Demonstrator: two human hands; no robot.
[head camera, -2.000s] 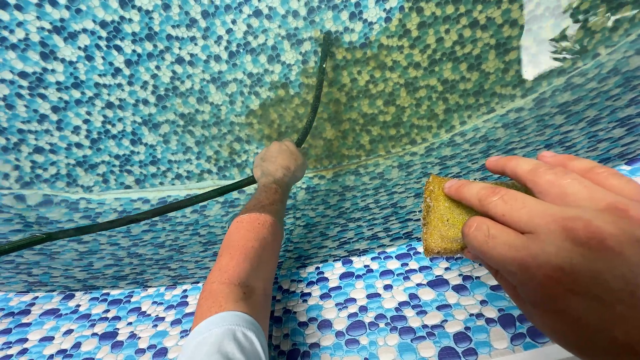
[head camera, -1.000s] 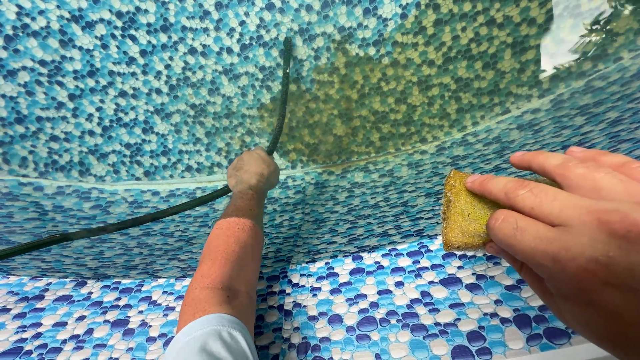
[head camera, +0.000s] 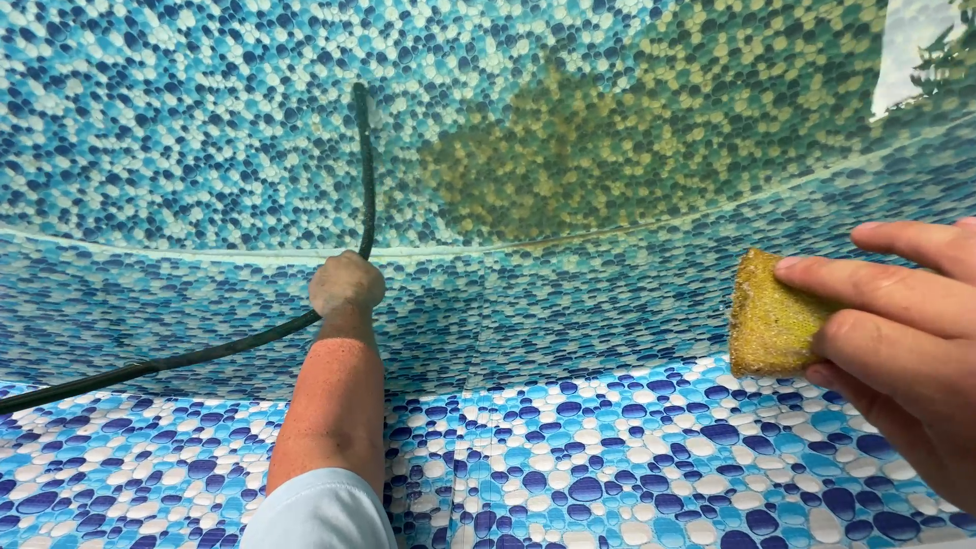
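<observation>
Under the water, my left hand (head camera: 347, 285) is closed around a dark green hose (head camera: 229, 347). The hose runs in from the left edge, and its free end points away from me over the pool floor. A yellow-brown patch of sediment (head camera: 534, 164) covers the floor to the right of the hose end. My right hand (head camera: 907, 328), at the right edge, holds a worn yellow sponge (head camera: 778, 316) between thumb and fingers above the pool wall. Part of the right hand lies outside the view.
The pool liner (head camera: 579, 473) has a blue and white pebble print. Its wall meets the floor at a pale curved seam (head camera: 191, 253). A bright reflection (head camera: 911, 53) with leaf shapes lies on the water at the upper right.
My left hand and the hose end have moved left, away from the sediment patch. The sponge stays in my right hand.
</observation>
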